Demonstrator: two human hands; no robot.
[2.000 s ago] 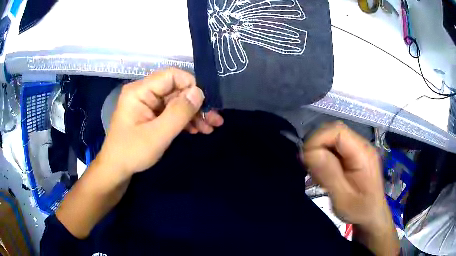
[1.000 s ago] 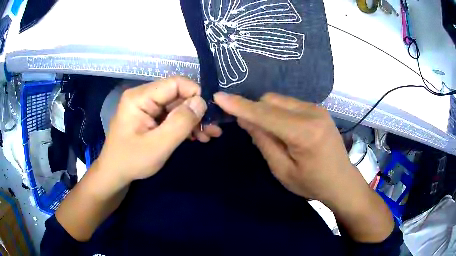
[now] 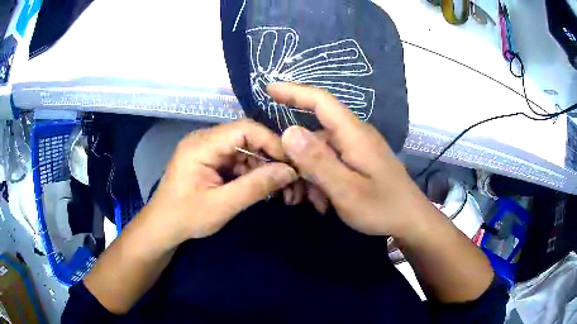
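Note:
A dark navy denim pocket with a white embroidered bow outline lies over the edge of the white table. Its near edge is pinched between my hands. My left hand holds the cloth edge between thumb and fingers, and a thin pale needle-like item shows between its fingers. My right hand is against the same edge, its thumb and lower fingers touching the left fingertips and its index finger stretched over the embroidery. The pinched spot is mostly hidden by the fingers.
The white table has a printed ruler edge. Yellow-handled shears and pink snips on a black cord lie at the back right. A blue basket with dark pieces stands left below the table. A cardboard box is at lower left.
The pocket has shifted down towards me, showing more of the bow. My right hand came in from the right and now meets my left hand. The thin pale item now shows clearly.

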